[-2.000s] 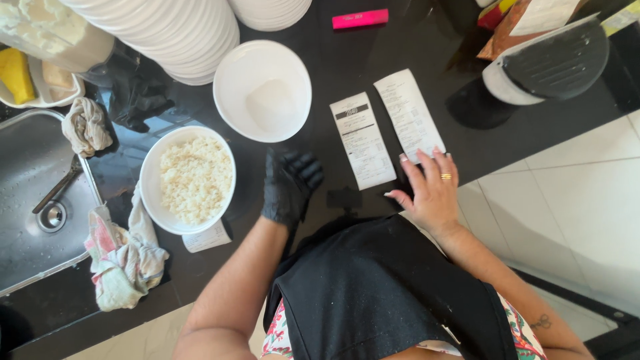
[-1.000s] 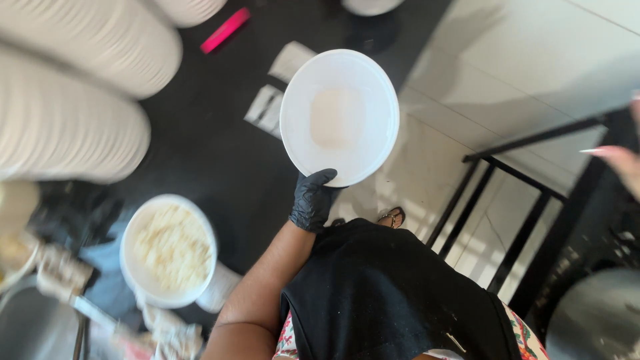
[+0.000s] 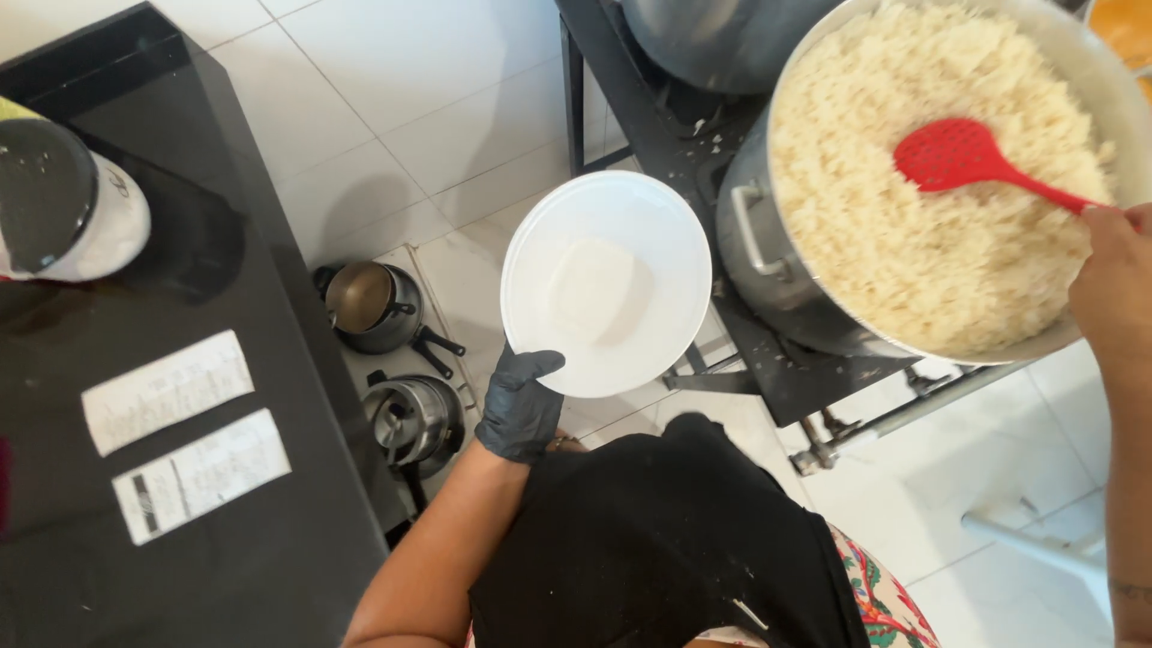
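Note:
My left hand (image 3: 524,405), in a black glove, grips the rim of an empty white bowl (image 3: 606,283), its thumb over the near edge. The bowl is held over the floor between the counter and the stove. At the right, my bare right hand (image 3: 1116,270) is closed on the handle of a red slotted spoon (image 3: 954,157). The spoon's head rests on cooked white rice (image 3: 954,261), which fills a large aluminium pot (image 3: 751,234) on the stove.
Two printed paper slips (image 3: 202,477) and a white container with a black lid (image 3: 117,220) are on the black counter (image 3: 297,504) at left. Pots and pans (image 3: 409,414) stand low by the counter. Another large metal pot (image 3: 720,40) sits behind the rice pot on the black stove (image 3: 810,396).
The view has swung from counter to stove. My left hand, holding nothing two seconds ago, took the white bowl from the counter. My right hand has left the paper slips and now holds the red spoon.

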